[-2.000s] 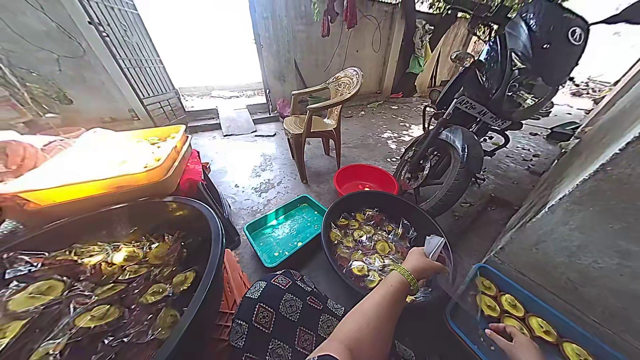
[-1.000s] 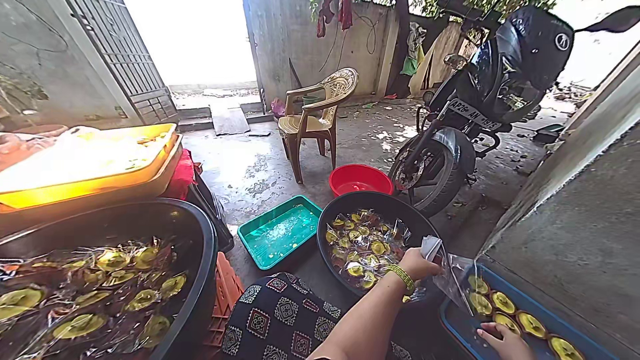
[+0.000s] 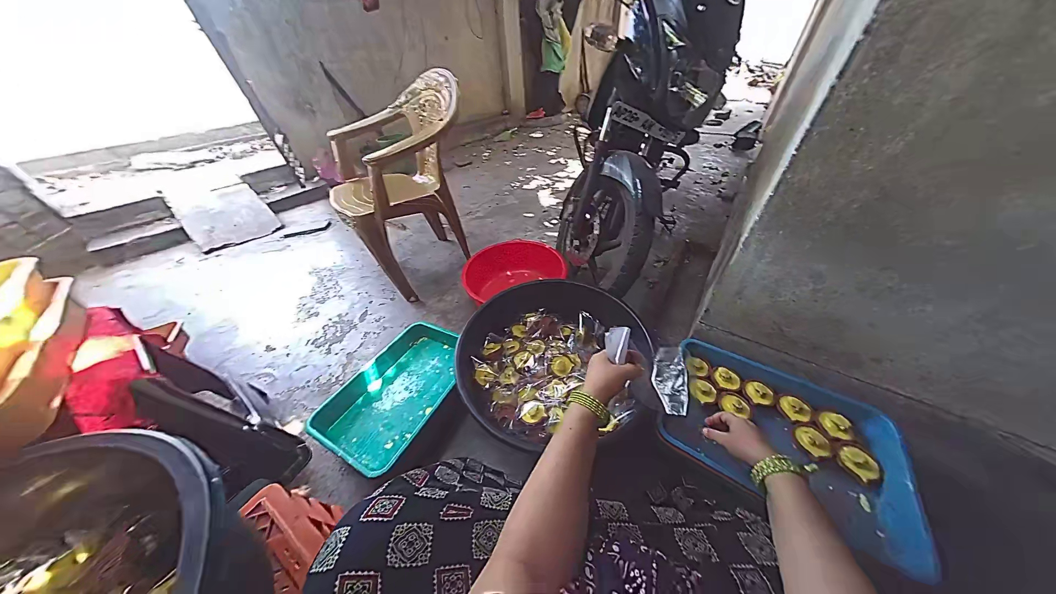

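My left hand (image 3: pixel 611 373), with green bangles at the wrist, grips a white folded piece (image 3: pixel 617 344) and a clear plastic bag (image 3: pixel 670 381) above the right rim of a round black tub (image 3: pixel 551 290). Inside the tub lie many yellow-topped round items in clear wrappers (image 3: pixel 532 363). My right hand (image 3: pixel 734 436) is over the left part of a blue tray (image 3: pixel 903 495), its fingers bent close to a yellow-topped round item (image 3: pixel 733 405); whether it touches or holds one, I cannot tell. Several unwrapped ones (image 3: pixel 813 441) lie in two rows on the tray.
A teal tray (image 3: pixel 388 404) lies left of the tub, and a red basin (image 3: pixel 513 268) behind it. Beyond stand a plastic armchair (image 3: pixel 396 186) and a motorcycle (image 3: pixel 619 181). A large black tub (image 3: pixel 198 495) and an orange crate (image 3: pixel 289 528) are at lower left; a wall rises on the right.
The view has swung to the right, showing more of the blue tray. My left hand still grips the white piece and the plastic bag; my right hand remains at the blue tray.
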